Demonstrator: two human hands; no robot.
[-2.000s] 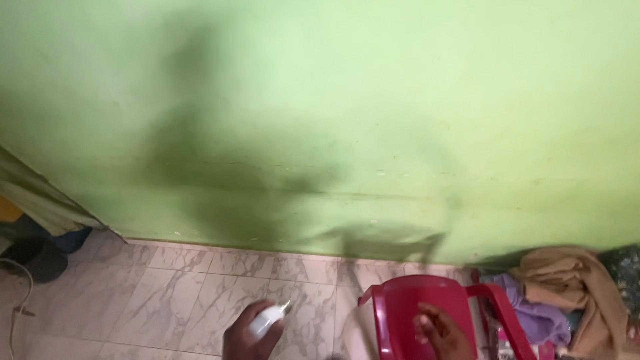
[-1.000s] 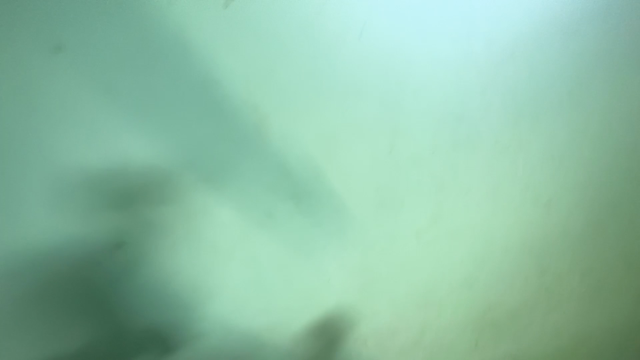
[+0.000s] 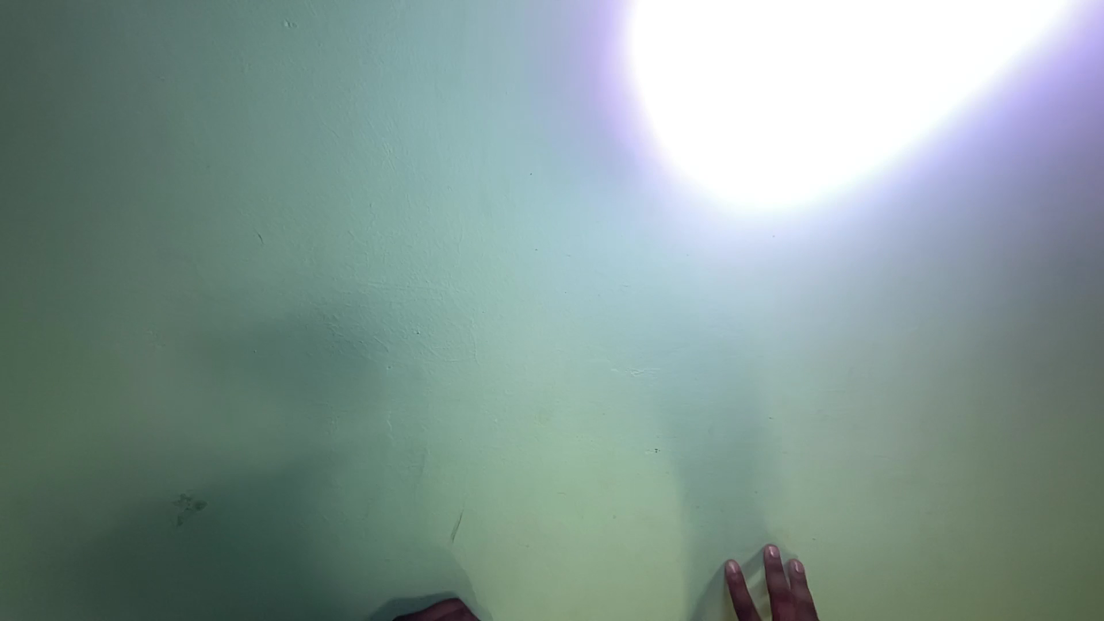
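Observation:
Fingers of my right hand [image 3: 772, 586] rise from the bottom edge, right of the middle, spread apart with their tips against the green painted wall [image 3: 569, 414]. No object shows in them. Only a small part of my left hand [image 3: 440, 611] is visible at the bottom edge, close to the wall. The rest of it lies below the view, so whether it holds something cannot be seen.
A very bright light [image 3: 828, 78] glares at the upper right and hides what is behind it. Soft shadows fall on the wall at the left and above my right hand. The paint has small scratches and a dark mark [image 3: 190, 507] at the lower left.
The view has swung up from the floor, the red plastic chair and the cloths to the wall. My left hand held a small white object two seconds ago; my right was over the chair.

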